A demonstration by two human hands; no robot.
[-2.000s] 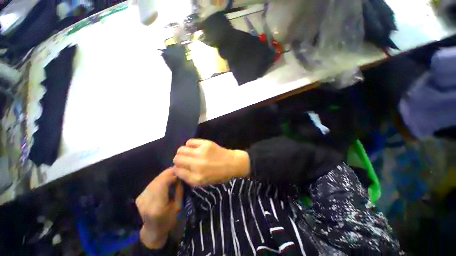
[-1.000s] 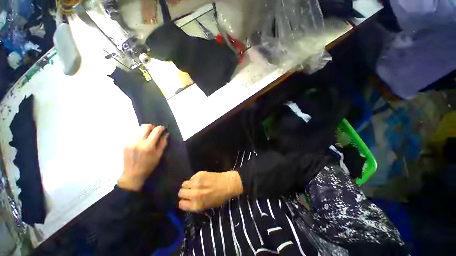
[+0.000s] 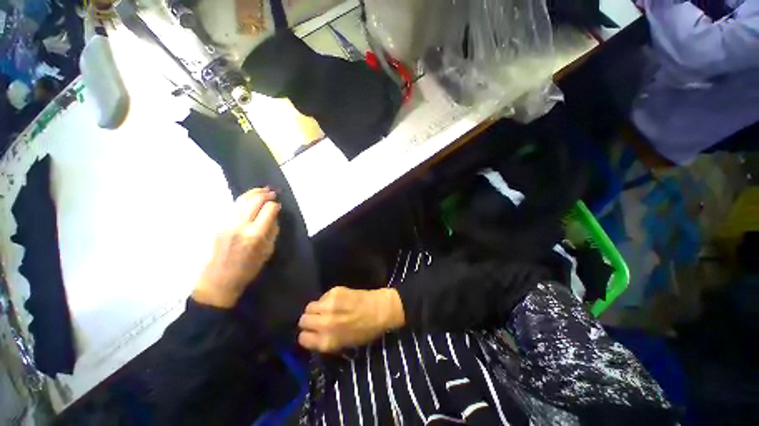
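A long black cut piece (image 3: 241, 158) runs from the presser foot and needle (image 3: 242, 119) across the white table and over its front edge toward my lap. My left hand (image 3: 241, 247) lies on the piece near the table edge, fingertips together on the cloth. My right hand (image 3: 349, 319) is curled over the lower part of the black cloth, in front of the striped apron; its fingertips are hidden. The right stack of black pieces (image 3: 333, 91) lies beside the needle. The left stack (image 3: 40, 266), with a jagged edge, lies at the table's left.
Red-handled scissors (image 3: 404, 76) lie behind the right stack. A crumpled clear plastic bag (image 3: 499, 66) hangs at the table's right. A white rounded machine part (image 3: 103, 81) is left of the needle. A green basket (image 3: 614, 258) is low right. A person in lavender (image 3: 699, 91) is at upper right.
From two seconds ago, my left hand has moved from beside my right hand up onto the piece on the table. Over the last second it has slid slightly further toward the needle. The view has shifted.
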